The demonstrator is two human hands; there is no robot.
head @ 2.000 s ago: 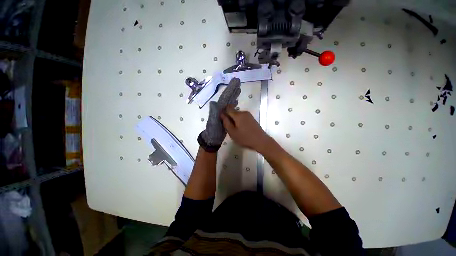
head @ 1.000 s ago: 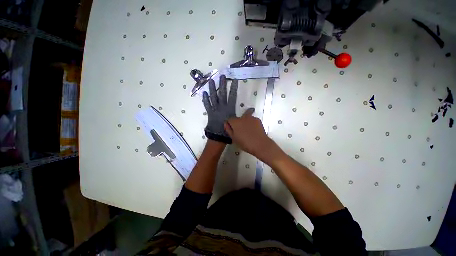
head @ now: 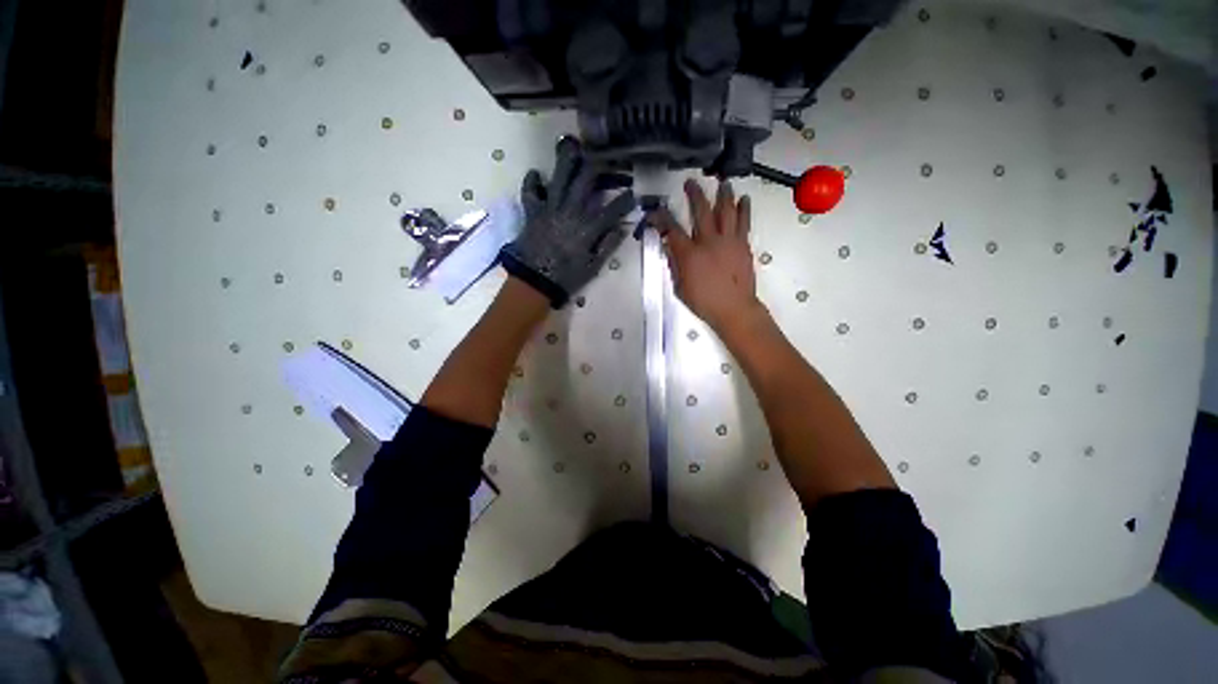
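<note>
A white-topped cut block lies left of the machine head, with a shiny spring clamp on its left end. My left hand, in a grey mesh glove, lies over the block with fingers spread and holds it under the front of the head. The hand hides most of the block and its other clamp. My bare right hand is flat on the table just right of the slot strip, fingers apart, thumb near the block's hidden right end. I see nothing in it. The blade cannot be made out.
The black machine head overhangs the work, with a red ball knob at its right. The silver slot strip runs towards me. A second clamped block lies by my left sleeve. Dark offcuts lie at right; shelves stand at left.
My hands, earlier together at the glove, are now apart. My left hand has moved up over the block, my right up beside the strip. The block's right part is now covered. The view has shifted.
</note>
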